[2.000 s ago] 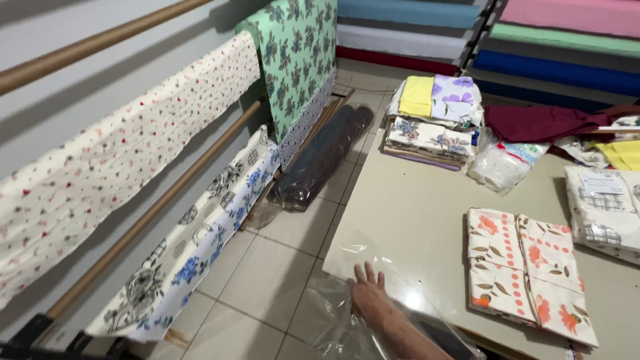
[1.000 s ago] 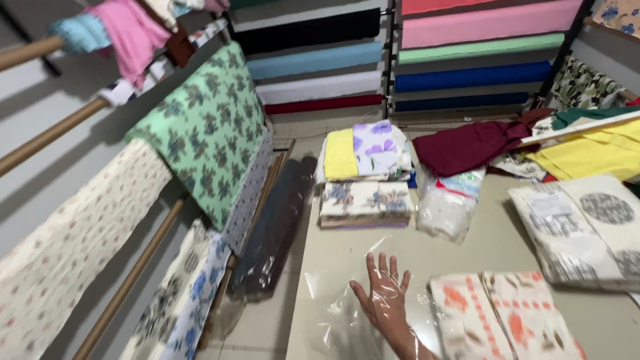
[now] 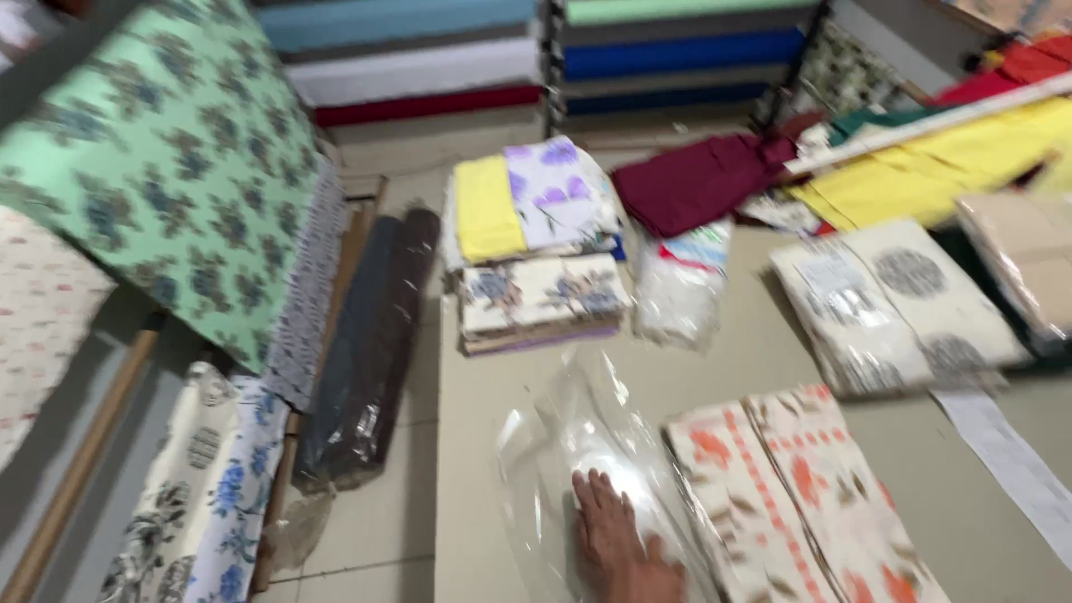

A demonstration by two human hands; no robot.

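Observation:
My right hand (image 3: 615, 532) lies palm down on a clear plastic bag or sheet (image 3: 578, 419), near the left edge of the table; its fingers point away from me and grip nothing. A folded cream cloth with orange flowers (image 3: 796, 502), in a clear wrapper, lies just right of the hand. Beyond the plastic sit a folded floral cloth stack (image 3: 544, 293) and a yellow and purple-flowered bundle (image 3: 528, 197). A small clear packet of white material (image 3: 682, 285) is beside them. My left hand is out of view.
On the table (image 3: 469, 469) also lie a packaged cream cloth with grey circles (image 3: 896, 306), maroon cloth (image 3: 703, 180), yellow cloth (image 3: 946, 159) and a paper strip (image 3: 1005, 461). Dark wrapped rolls (image 3: 368, 352) lie on the floor at left, beside a rack with green floral fabric (image 3: 184, 167).
The fingers were spread wider a second ago and are now closer together on the clear plastic. The view has shifted and turned toward the table.

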